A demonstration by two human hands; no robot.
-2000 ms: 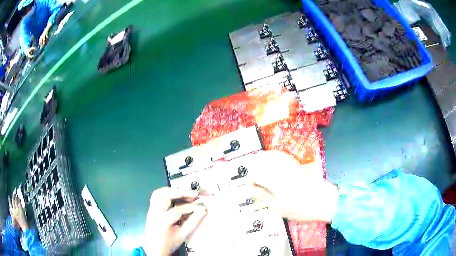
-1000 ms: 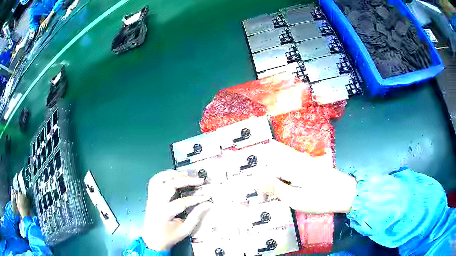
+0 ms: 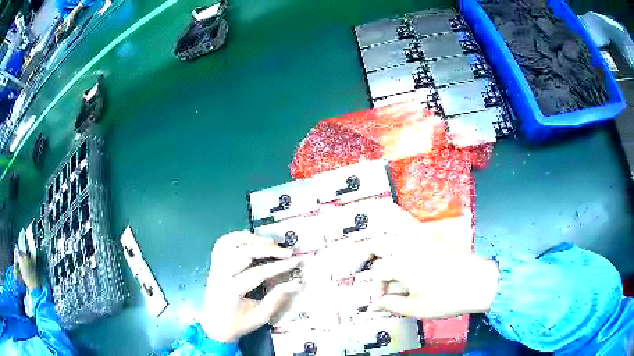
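A two-column grid of silvery plates point(image 3: 370, 182), with dark hook-shaped marks, lies in front of me, partly over a crinkled red bubble bag point(image 3: 337, 147). My left hand point(image 3: 240, 292) is at the grid's left side, its fingers bent over the plates. My right hand point(image 3: 438, 281) reaches in from the right, its fingertips on or just above the middle plates. Strong glare washes out both hands and the middle plates, so I cannot tell whether the fingers grip anything. The hands hide part of the grid, and its lower end is cut off.
A second group of grey plates point(image 3: 459, 96) lies beyond the bag, beside a blue bin point(image 3: 534, 125) of dark flat pieces. Stacked blister trays point(image 3: 76, 229) and a loose plate point(image 3: 144, 272) lie left. Black housings point(image 3: 201, 38) lie farther off. Another person's hand point(image 3: 26, 261) is by the trays.
The view has shifted, so the bench things sit farther right. My right hand's fingers have moved down the grid and are more bent. My left hand stays at the grid's left side.
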